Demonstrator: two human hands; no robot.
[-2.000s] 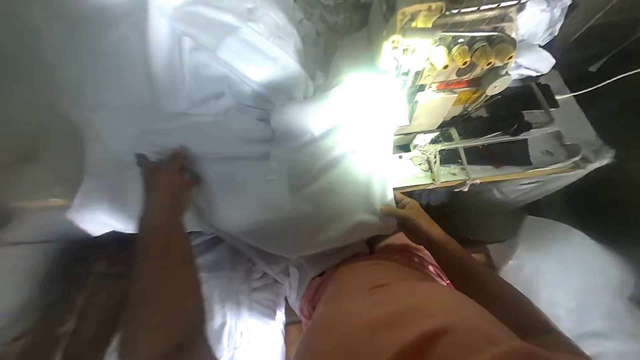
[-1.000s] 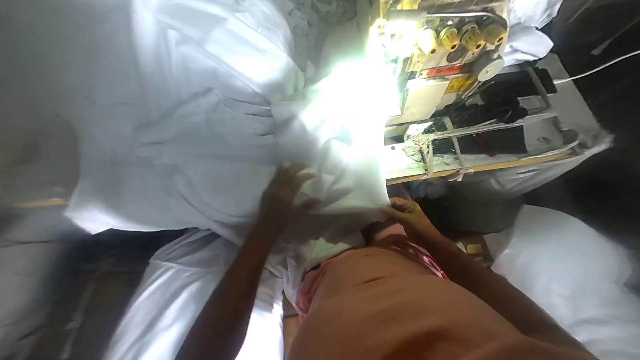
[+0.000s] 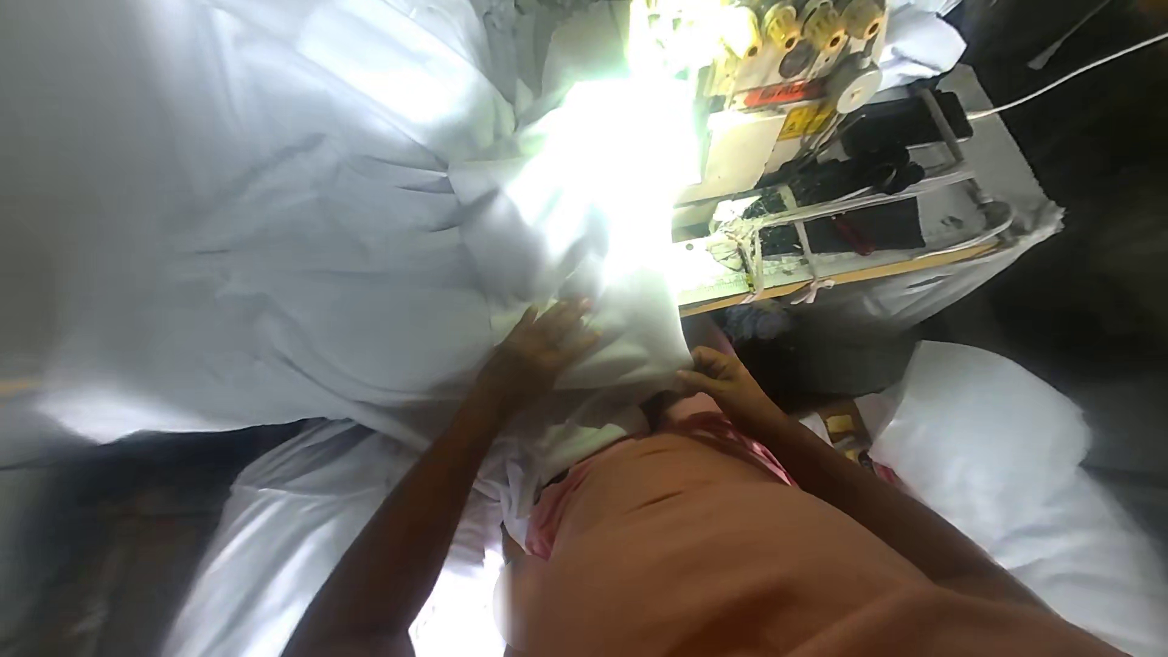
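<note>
A large sheet of white fabric (image 3: 365, 283) covers the work surface and hangs over its front edge. Palm down, my left hand (image 3: 538, 351) rests on the cloth near this edge, fingers apart. My right hand (image 3: 721, 379) pinches the right edge of the white fabric between thumb and fingers, just below the table corner. Beyond both hands stands an industrial sewing machine (image 3: 744, 151) with yellow tension dials; its lamp glare hides the needle area and part of the cloth.
The sewing table's wooden edge (image 3: 876, 272) runs right of my right hand, with a metal wire guard (image 3: 867, 203) above it. More white cloth hangs at lower left (image 3: 283, 529). A white fabric bundle (image 3: 995, 447) lies at lower right. A white cord (image 3: 1077, 82) crosses the upper right.
My left hand has moved right across the cloth from the far left, toward my right hand. My right hand has stayed at the fabric's right edge.
</note>
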